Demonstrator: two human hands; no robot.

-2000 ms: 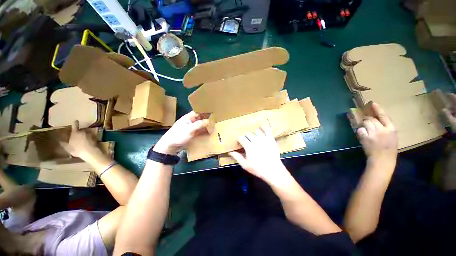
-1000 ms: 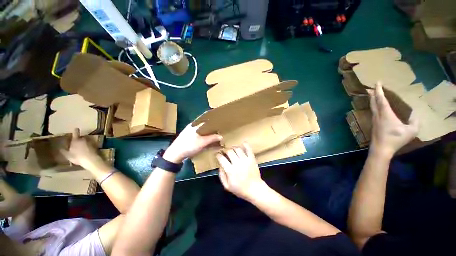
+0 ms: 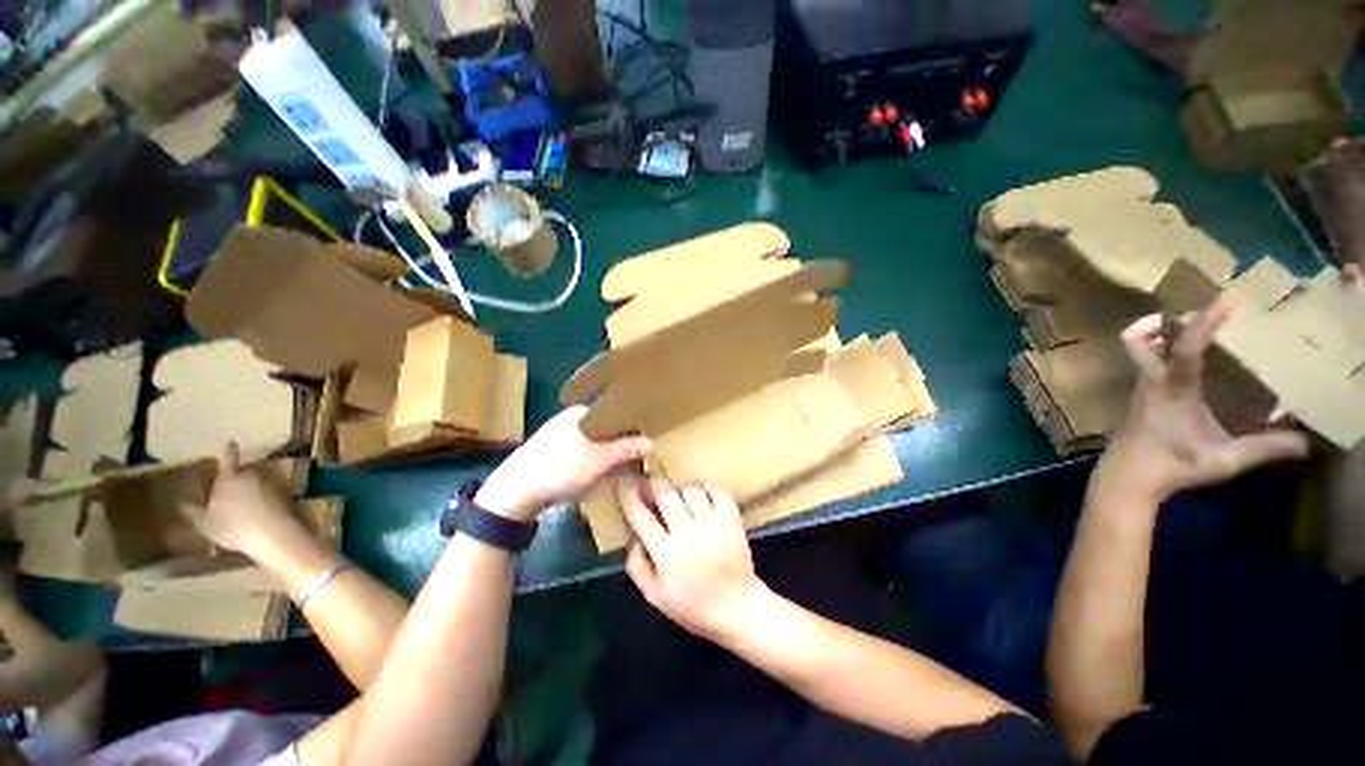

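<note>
A partly folded box blank [image 3: 719,367] lies on a stack of flat blanks [image 3: 633,304] in front of me, its lid panel tilted up. My left hand [image 3: 566,457], with a black band on the wrist, grips the blank's left end, thumb on the inside. My right hand [image 3: 692,554] is at the near left corner, its curled fingers gripping the blank's edge beside my left thumb. The fingertips of both hands are partly hidden. A folded mailer box [image 3: 445,382] stands open to the left, its lid leaning back.
At left, a person's hand [image 3: 240,509] holds a part-folded box. At right, another person's hand [image 3: 1183,404] is over a stack of blanks [image 3: 1070,397]. Behind are a roll [image 3: 511,228] with white cable, a power strip [image 3: 322,112] and a black box [image 3: 898,75] with red terminals.
The lid panel has swung up from flat. My right hand has moved left to the near left corner. The person at right has lifted a blank off the stack. The view has shifted slightly.
</note>
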